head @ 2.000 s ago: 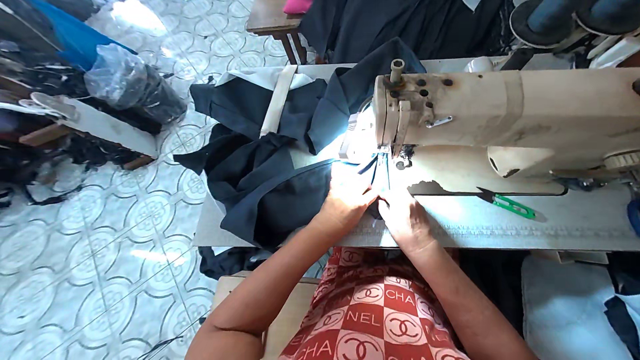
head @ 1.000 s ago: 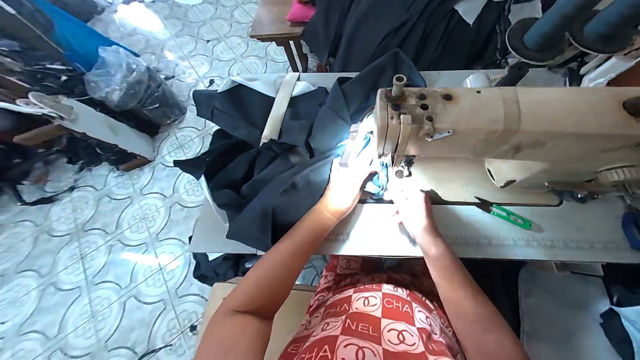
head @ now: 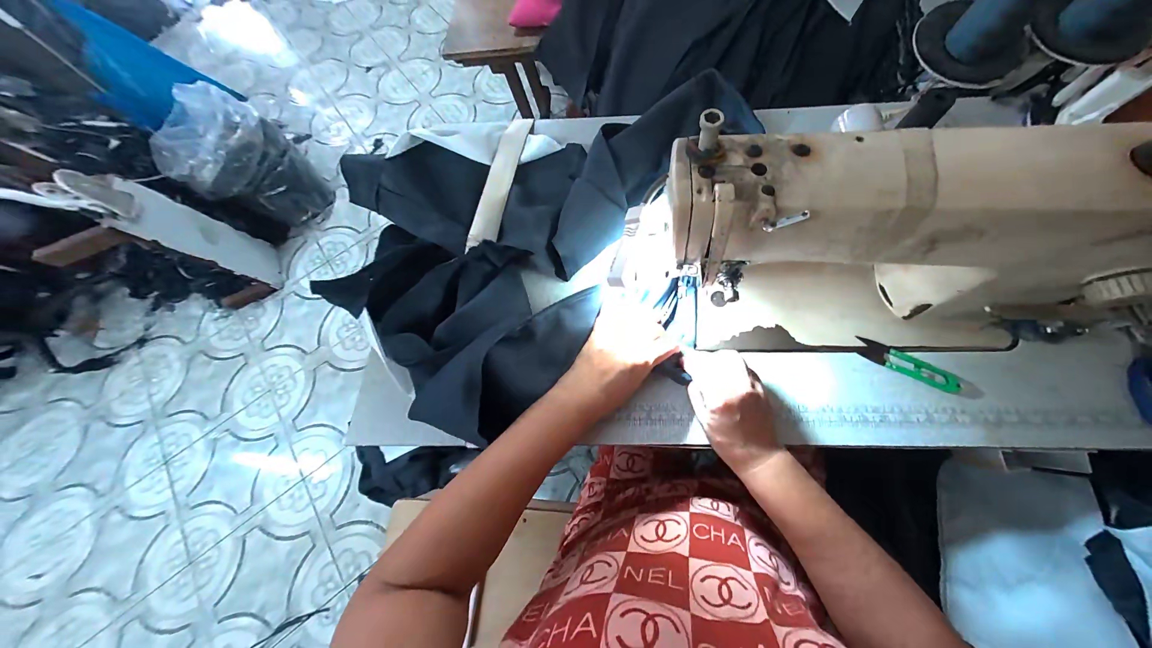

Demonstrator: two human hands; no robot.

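Note:
Dark fabric (head: 540, 346) lies in folds on the left of the sewing table and runs to the needle area of a beige sewing machine (head: 837, 198). On this cloth, just left of and below the presser foot, rests my left hand (head: 625, 346), partly washed out by the lamp glare. My right hand (head: 729, 396) has its fingers curled on the cloth's near edge, close to the left fingertips. A pale strip (head: 499, 184) lies across the fabric. Green-handled thread snips (head: 922, 370) lie on the table to the right.
A ruler scale (head: 855, 418) runs along the table's front edge. Thread cones (head: 981, 40) stand at the back right. Behind the table are a wooden stool (head: 490, 40) and more dark cloth (head: 630, 54). Plastic-wrapped material (head: 238, 153) stands at the left.
Compared with one second ago, my right hand has come back toward the table's front edge and in beside my left hand. My left hand has also moved nearer to the front edge.

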